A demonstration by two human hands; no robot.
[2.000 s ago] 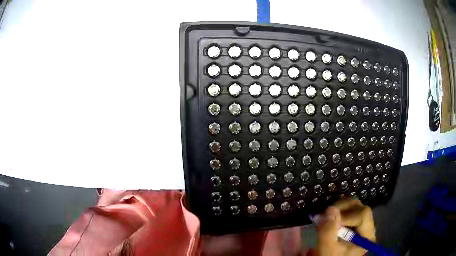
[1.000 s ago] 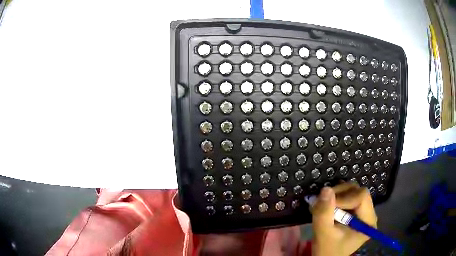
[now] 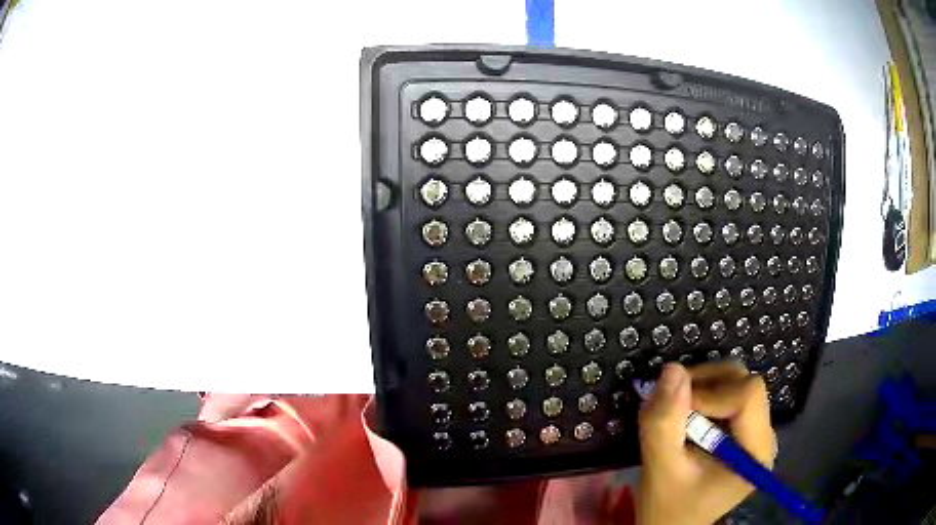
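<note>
The black component tray [image 3: 385, 287] lies over the front edge of the white table, with rows of small round metal parts [image 3: 561, 271] in its pockets. My right hand [image 3: 708, 436] is bare and grips the blue marker pen [image 3: 754, 472] over the tray's lower right part. The marker's tip points up and left at the lower rows; the fingers partly hide it, and I cannot tell if it touches a part. The hand hides some parts there. My left hand is not in view; only a pink sleeve [image 3: 298, 461] shows at the lower left.
The white table top [image 3: 185, 205] stretches behind and left of the tray. Blue tape [image 3: 539, 23] runs from the tray's far edge. Dark loops [image 3: 894, 238], perhaps snips, lie near the right edge, beside brown-edged cardboard [image 3: 917, 133]. More blue tape [image 3: 908, 315] is at the right.
My right hand has moved up over the tray's lower rows with the marker, from the near edge two seconds ago. The tray shifted left in view, then back right.
</note>
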